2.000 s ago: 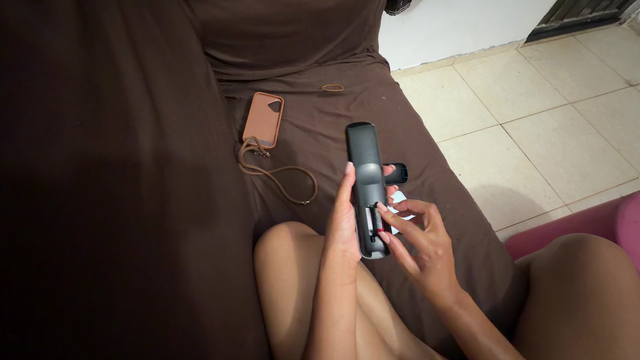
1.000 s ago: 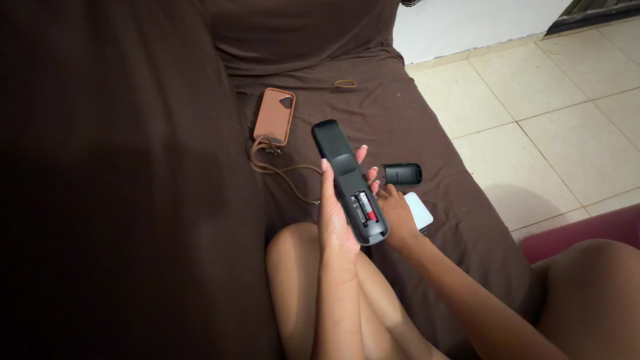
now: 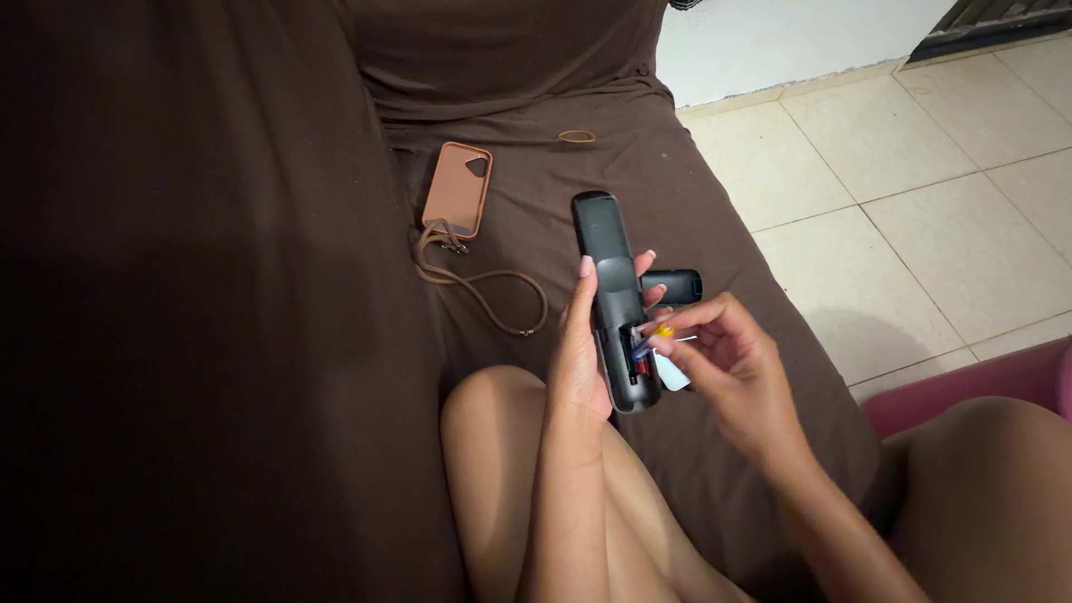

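Note:
My left hand (image 3: 582, 352) holds a black remote control (image 3: 611, 285) with its back facing up and its battery compartment uncovered. A battery with a red part (image 3: 641, 367) shows in the compartment. Between the thumb and fingers of my right hand (image 3: 729, 360) is a small blue and yellow object (image 3: 663, 332), its blue end at the compartment; its exact kind is unclear. Beyond the remote, a black plastic cover (image 3: 682, 286) lies on the couch, partly hidden by my left fingers. A white flat object (image 3: 672, 373) lies under my right hand, partly hidden.
On the brown cloth-covered couch (image 3: 536, 184) lie a salmon phone case (image 3: 456, 188) with a brown cord strap (image 3: 477, 285) and a thin elastic band (image 3: 576, 136). Light floor tiles (image 3: 904, 209) and a pink plastic tub (image 3: 963, 385) are at the right.
My right hand has moved from beside the white object back to the remote's compartment, now with the blue and yellow object in its fingers. The remote has turned slightly more upright in view.

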